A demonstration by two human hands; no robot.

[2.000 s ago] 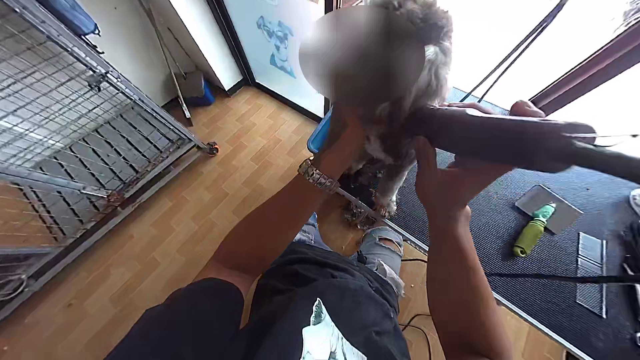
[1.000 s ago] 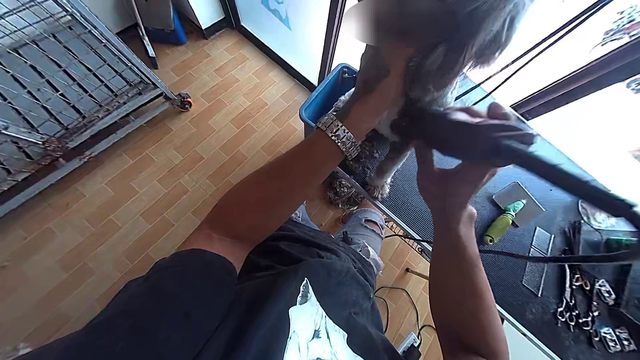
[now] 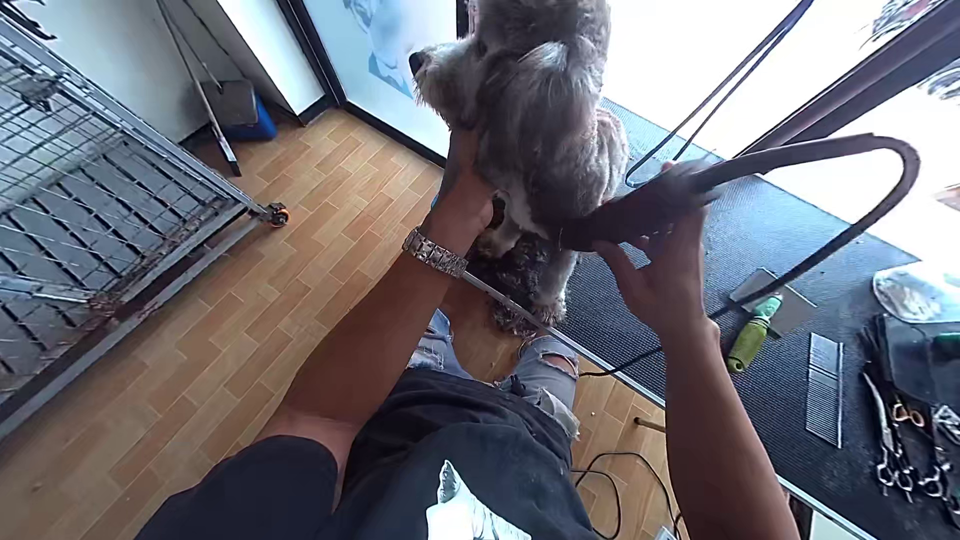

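A grey, shaggy dog (image 3: pixel 551 127) stands on the black-matted grooming table (image 3: pixel 795 217), its head turned to the left. Below the dog's muzzle my left hand (image 3: pixel 469 195), above a metal watch, is against its neck or chest; the fingertips are hidden by fur. My right hand (image 3: pixel 664 262) holds dark corded electric clippers (image 3: pixel 634 214), their front end against the fur low on the dog's chest or upper foreleg. The clippers' rear end is blurred, and a thick dark cord loops from it to the right. Dark clipped fur (image 3: pixel 525 270) lies around the front legs.
A green-handled slicker brush (image 3: pixel 754 334), a metal comb (image 3: pixel 823 390) and several scissors (image 3: pixel 896 442) lie on the table's right. A wire cage (image 3: pixel 112 202) on a caster stands at left. A dustpan (image 3: pixel 240 109) leans by the wall. Cables (image 3: pixel 619 480) trail on the floor.
The dog's head, blurred or cut off before, now shows turned left. The cord now arches in a loop on the right. Both hands stay at the dog, the right one still with the clippers.
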